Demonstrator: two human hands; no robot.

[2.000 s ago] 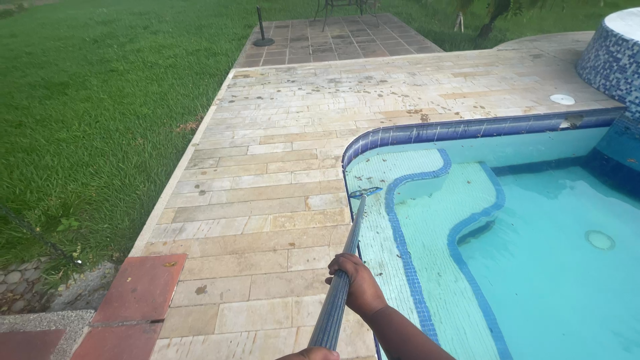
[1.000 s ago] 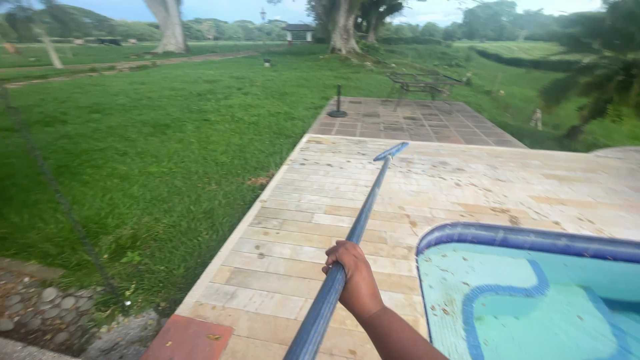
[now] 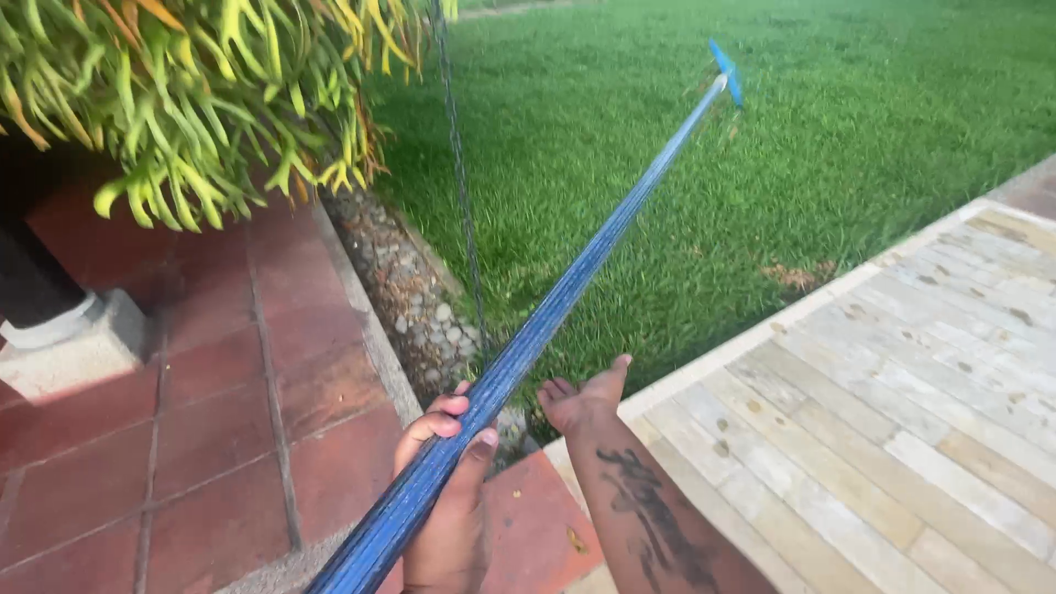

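Observation:
A long blue ribbed pole [image 3: 569,285] runs from the bottom of the view up and right over the lawn. At its far end is a blue net or skimmer head [image 3: 726,73], seen nearly edge-on. My left hand [image 3: 450,478] is closed around the pole near the bottom centre, fingers on one side and thumb on the other. Just right of the pole is my right hand [image 3: 584,398], palm up with fingers apart and holding nothing.
Staghorn-like foliage [image 3: 198,99] hangs at upper left above red tiles [image 3: 214,404]. A dark column on a white base [image 3: 74,342] stands at left. A chain [image 3: 464,181] hangs over a pebble strip [image 3: 429,322]. Pale stone paving [image 3: 874,388] lies at right beside the grass [image 3: 660,272].
The pole's head has swung from the pool, over the paving, to the lawn. My right hand has let go of the pole. The view has turned far left.

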